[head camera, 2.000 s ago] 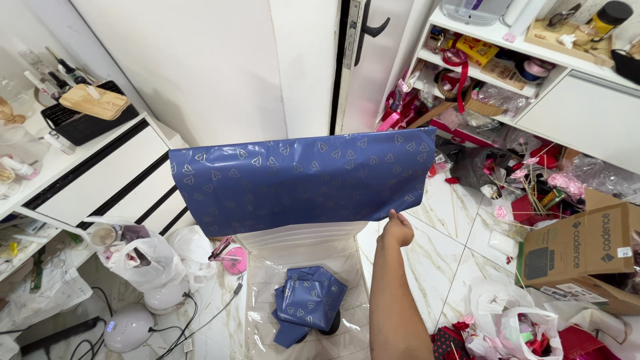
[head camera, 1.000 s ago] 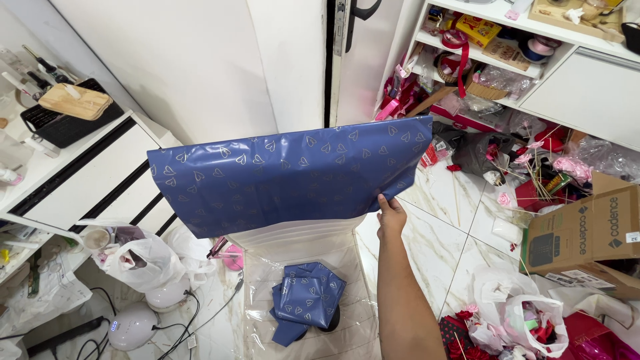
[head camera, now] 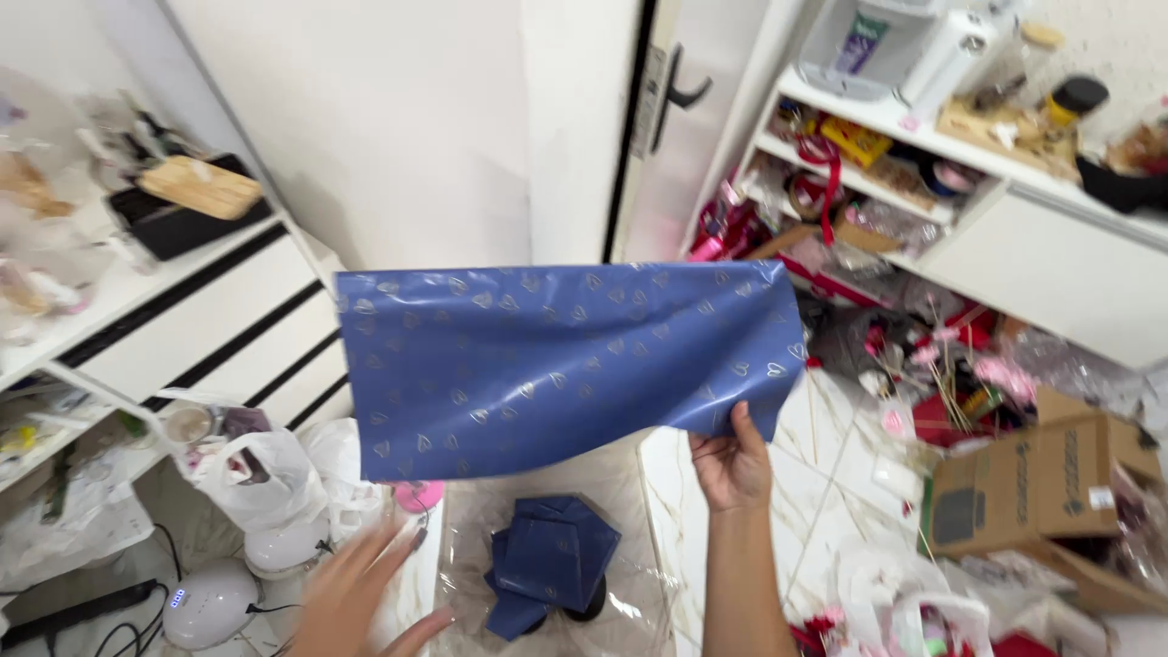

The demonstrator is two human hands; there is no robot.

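A long sheet of blue wrapping film with printed hearts (head camera: 566, 365) hangs across the middle of the view. My right hand (head camera: 733, 461) pinches its lower right edge between thumb and fingers. At the lower left, my left hand (head camera: 365, 593) is blurred, its fingers spread, holding nothing, below the sheet's left end. Folded blue pieces of the same print (head camera: 547, 557) lie in a heap on clear plastic (head camera: 465, 547) below the sheet, with dark round things partly hidden under them.
A white drawer unit (head camera: 219, 338) stands at left, above white plastic bags (head camera: 255, 474) and a white lamp (head camera: 212, 602) with cables. At right are cluttered shelves (head camera: 858, 187), an opened cardboard box (head camera: 1013, 484) and floral materials (head camera: 958, 383). A white door with a black handle (head camera: 684, 91) is behind.
My left hand has come into view at the lower left. The blue sheet's lower edge now curves up toward my right hand, which still holds it.
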